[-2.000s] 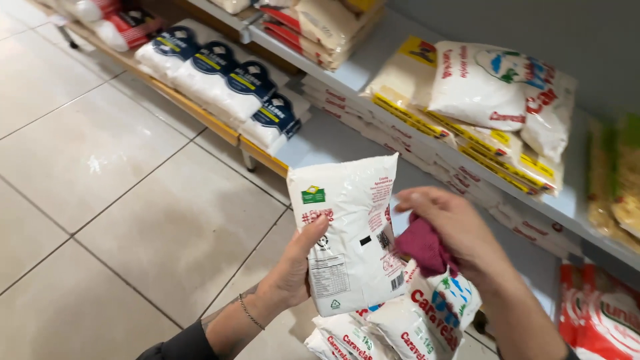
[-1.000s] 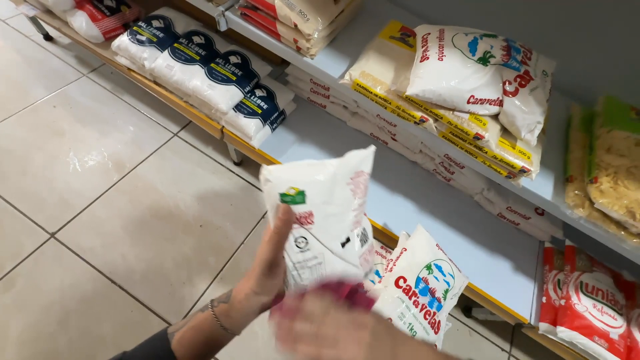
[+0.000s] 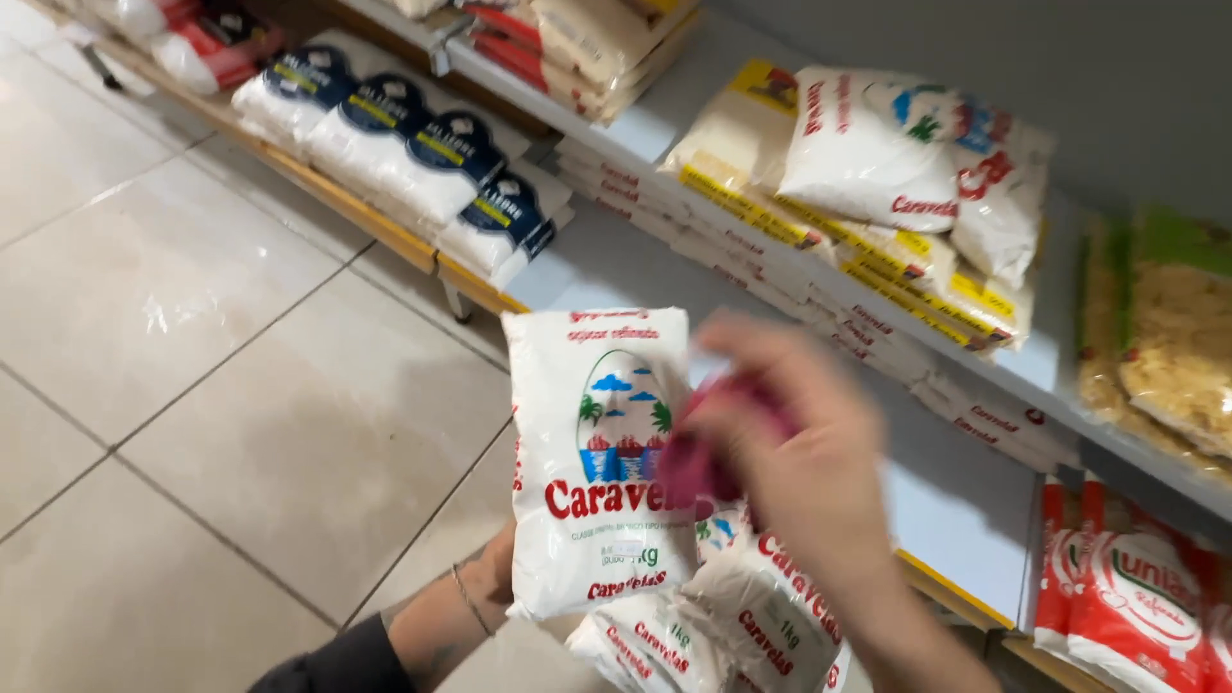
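Note:
A white plastic bag of Caravelas refined sugar [image 3: 602, 433] is upright with its printed front toward me. My left hand [image 3: 502, 568] holds it from behind; the fingers are hidden by the bag. My right hand [image 3: 804, 433], blurred, grips a crumpled magenta cloth [image 3: 727, 433] at the bag's right edge. Just below them lie several more Caravelas sugar bags [image 3: 674, 635], partly covered by my right forearm.
Stacked Caravelas bags [image 3: 866, 327] lie on the lower shelf [image 3: 616, 279]. Yellow-banded packets [image 3: 741, 144] with sugar bags on top fill the shelf above. Blue-labelled white bags [image 3: 385, 125] stand left, red União bags [image 3: 1136, 587] lower right. Floor tiles [image 3: 192, 337] spread at left.
The held bag has been turned: its back faced me earlier, and now its front with the large logo does. My right hand with the cloth has moved up from the bag's lower part to its right edge.

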